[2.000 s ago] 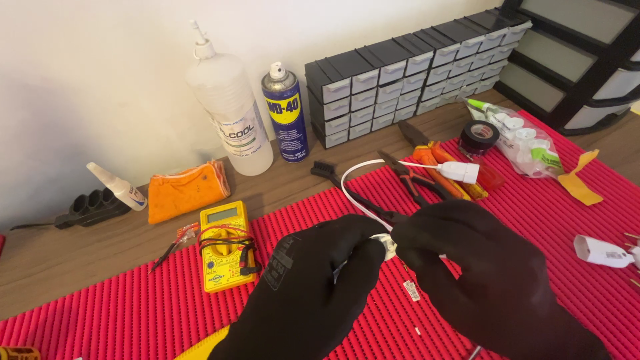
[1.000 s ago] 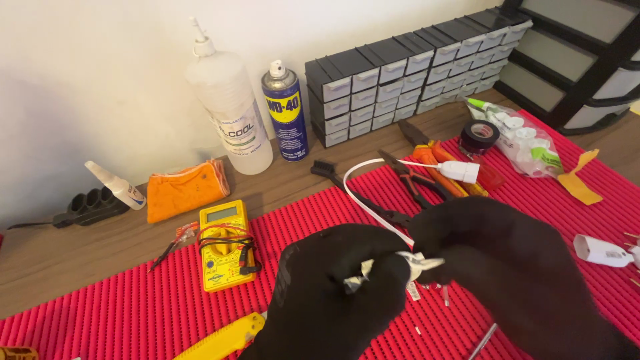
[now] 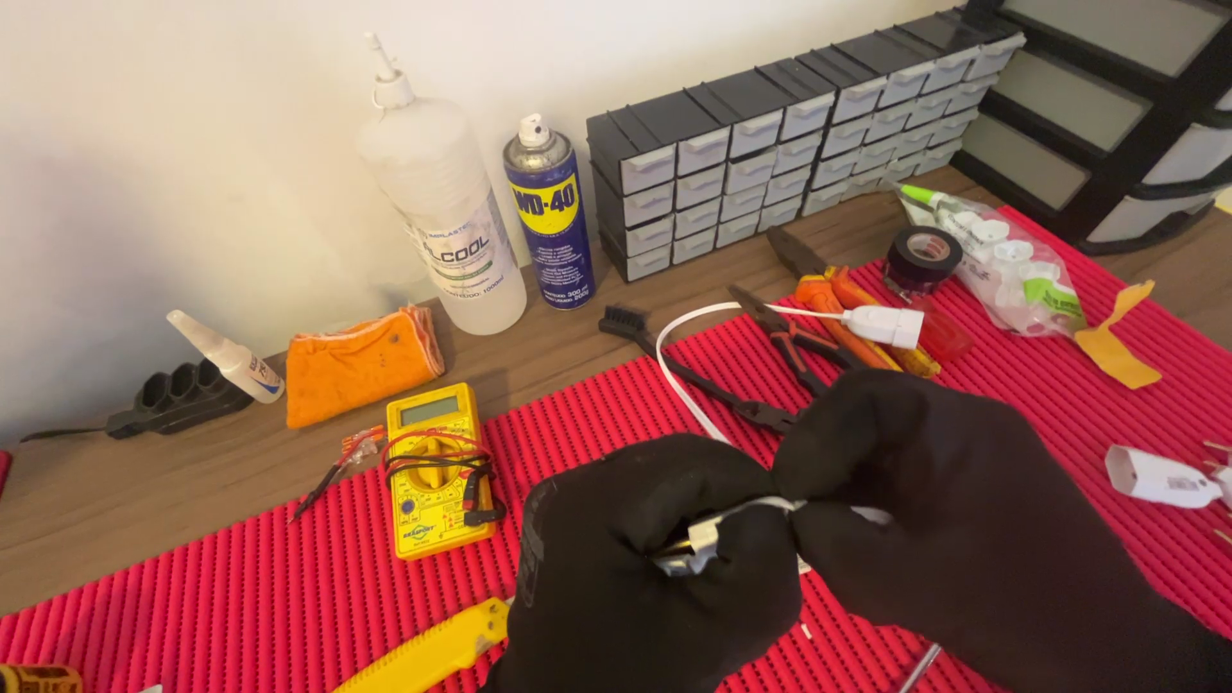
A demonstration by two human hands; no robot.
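Note:
Both my hands wear black gloves and meet above the red ribbed mat (image 3: pixel 241 558). My left hand (image 3: pixel 654 568) is closed on a small white plastic piece (image 3: pixel 695 544), mostly hidden by the fingers. My right hand (image 3: pixel 943 510) pinches a thin white strip or wire end (image 3: pixel 770 503) that runs between the two hands. A white cable (image 3: pixel 679 385) loops from behind my hands to a white connector (image 3: pixel 885 325) lying by the pliers. What the white piece is cannot be told.
Around the mat lie a yellow multimeter (image 3: pixel 438 472), yellow utility knife (image 3: pixel 433 650), black brush (image 3: pixel 693 375), orange-handled pliers (image 3: pixel 837 308), black tape (image 3: pixel 922 258) and another white connector (image 3: pixel 1160 476). Behind stand an alcohol bottle (image 3: pixel 452 231), WD-40 can (image 3: pixel 553 221) and drawer cabinet (image 3: pixel 712 173).
My hands have turned and drawn together lower over the mat, still gripping the white piece. More of the yellow knife shows than two seconds ago.

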